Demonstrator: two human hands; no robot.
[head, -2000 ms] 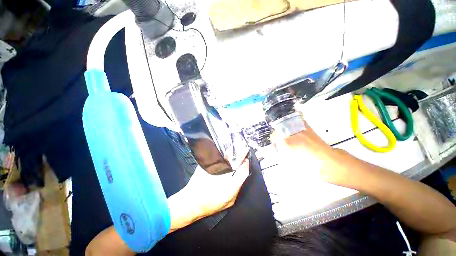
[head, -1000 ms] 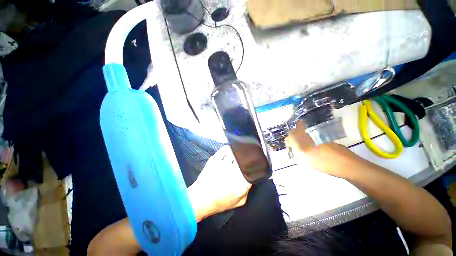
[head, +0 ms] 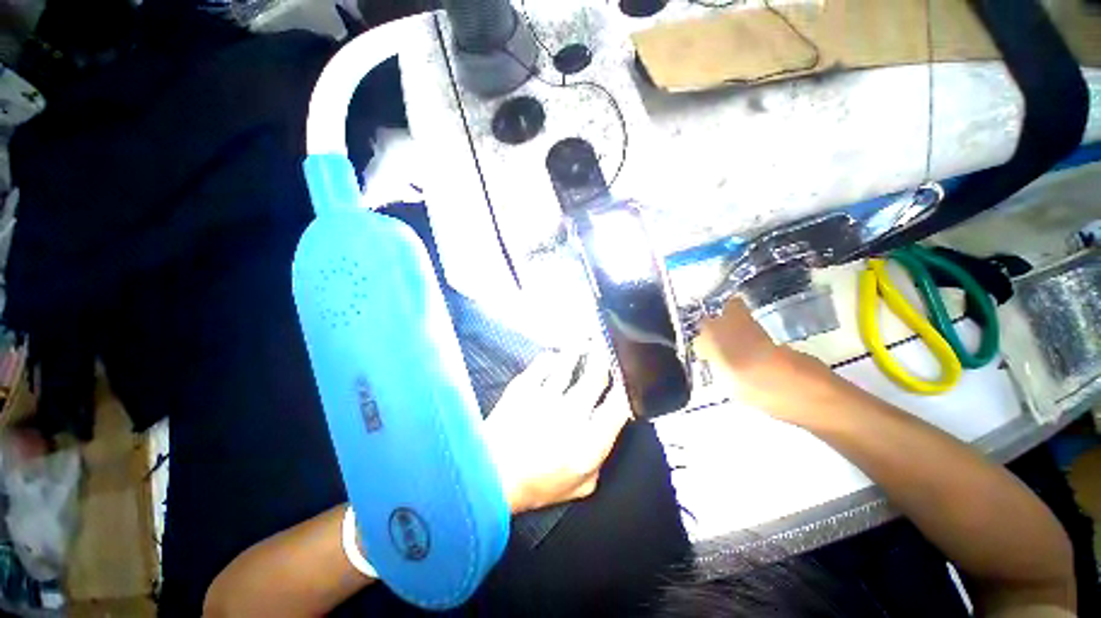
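Black cloth (head: 616, 519) lies under and in front of the sewing machine head (head: 724, 133). A thinner, finely striped piece (head: 489, 356) shows beside it. My left hand (head: 561, 429) rests on the cloth with bent fingers, left of the long shiny cover (head: 640, 320), which hides its fingertips. My right hand (head: 761, 368) is at the needle area (head: 706, 326), its fingers close to the metal parts. Glare and the machine hide the fingertips, so I cannot tell whether it holds cloth. The needle itself is not visible.
The blue lamp (head: 398, 398) hangs over my left forearm. Scissors with yellow and green handles (head: 908, 328) lie right of my right hand, near a clear tray of metal bits (head: 1069, 320). Black cloth (head: 157, 205) is heaped at left. Brown cardboard (head: 115, 507) is at lower left.
The lamp and machine head sit further right in the picture, as the view has shifted. My left hand shows more bent fingers, and a white band shows at its wrist. My right hand stays by the needle area.
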